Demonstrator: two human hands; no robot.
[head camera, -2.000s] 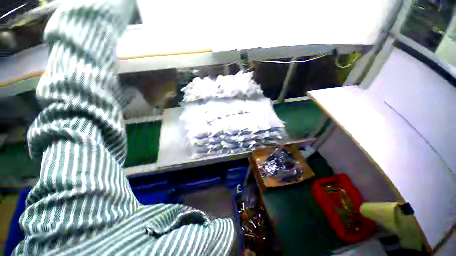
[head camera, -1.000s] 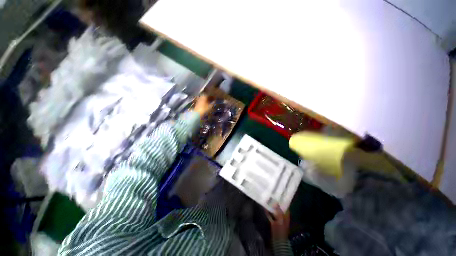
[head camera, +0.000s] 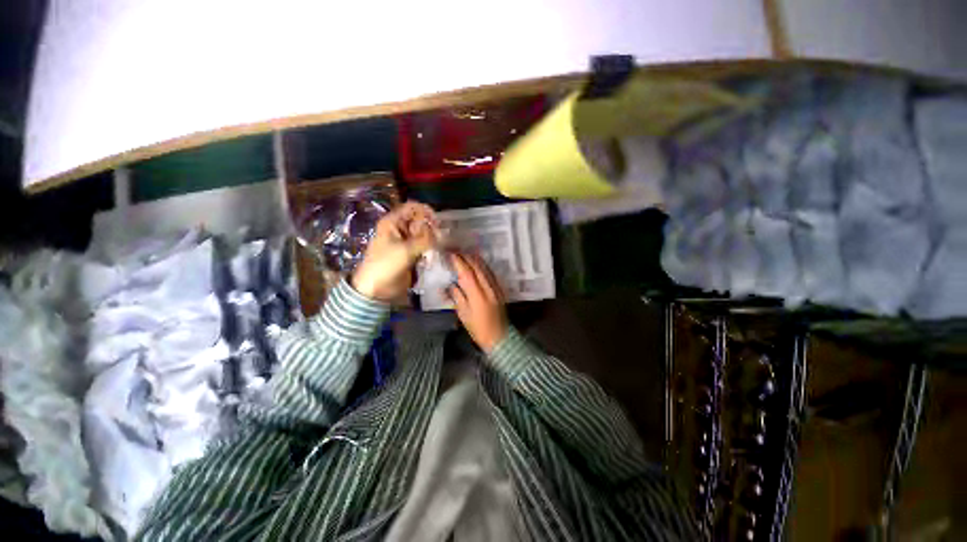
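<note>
My left hand (head camera: 394, 252) and my right hand (head camera: 479, 299) are close together in front of me. Between them is a small pale, crinkled packet (head camera: 434, 277), with my left fingers at its top and my right fingers at its side. Its contents cannot be made out. Below the hands lies a white tray (head camera: 533, 254) with raised grey-edged shapes. To its left, an open brown carton (head camera: 310, 277) holds glinting clear and purplish packets (head camera: 345, 224), partly hidden by my left hand.
A red basket (head camera: 407, 150) with brass-coloured parts sits under the shelf edge (head camera: 318, 114). A yellow sheet (head camera: 551, 159) hangs from a black clip (head camera: 611, 72). Pale filled bags (head camera: 159, 360) lie left, more bags (head camera: 795, 201) right. A wire rack (head camera: 790, 423) stands at lower right.
The view has turned right. My left hand has left the carton and now meets my right hand over the tray, with a small pale packet between them. My right hand has left the tray's edge.
</note>
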